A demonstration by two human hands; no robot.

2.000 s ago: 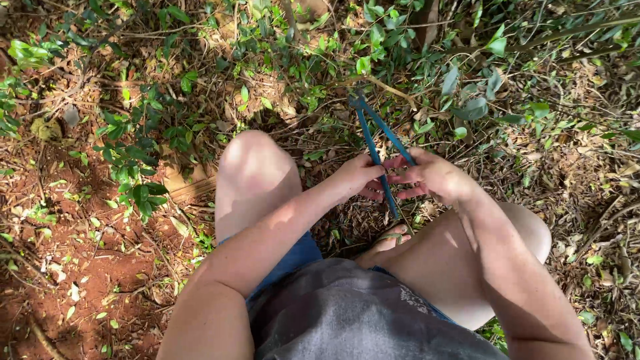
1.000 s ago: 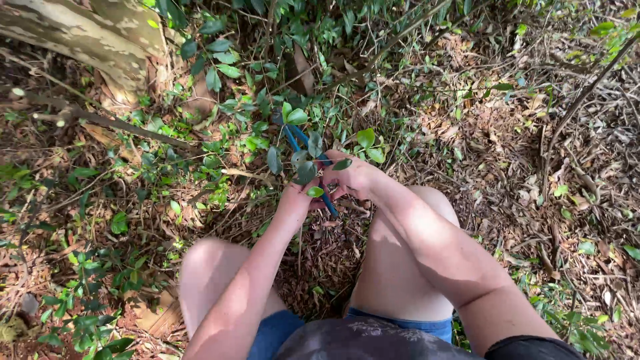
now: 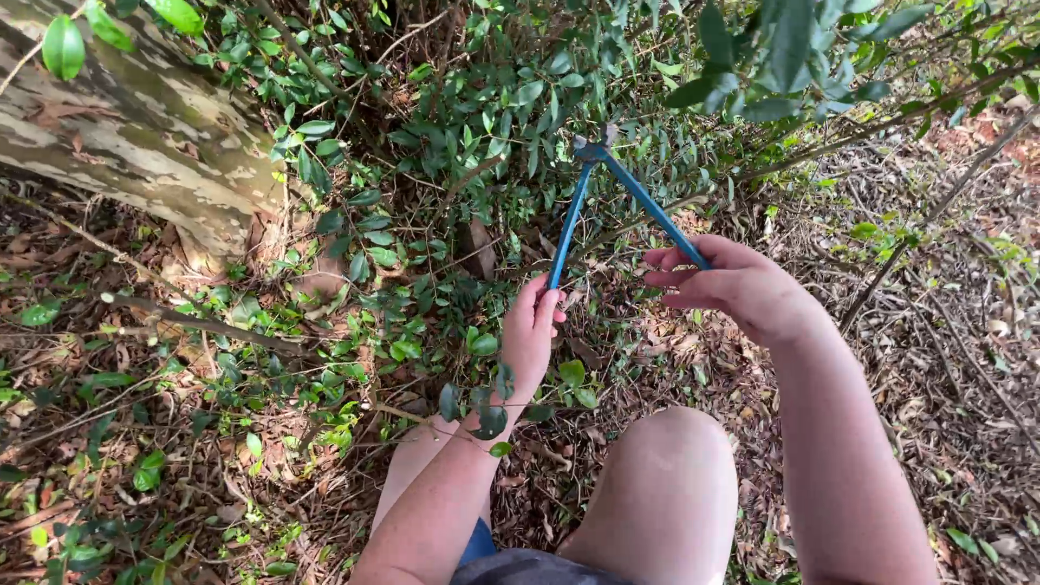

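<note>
Blue-handled loppers (image 3: 642,195) point away from me with their handles spread wide and their jaws apart among thin leafy branches. My left hand (image 3: 530,329) is closed around the end of the left handle. Around the end of the right handle is my right hand (image 3: 731,284), its thumb and fingers bent about it. A leafy twig (image 3: 487,406) crosses in front of my left wrist. Whether a stem lies between the jaws, I cannot tell.
A mottled tree trunk (image 3: 146,138) leans in at the upper left. Below it juts a cut branch (image 3: 203,322). Dense green shrub foliage (image 3: 504,114) fills the top middle, and a long thin branch (image 3: 910,236) slants at the right. Leaf litter (image 3: 650,366) covers the ground.
My hands have moved apart, and the lopper handles, close together before, are now spread wide. The view has shifted strongly toward the shrub and trunk.
</note>
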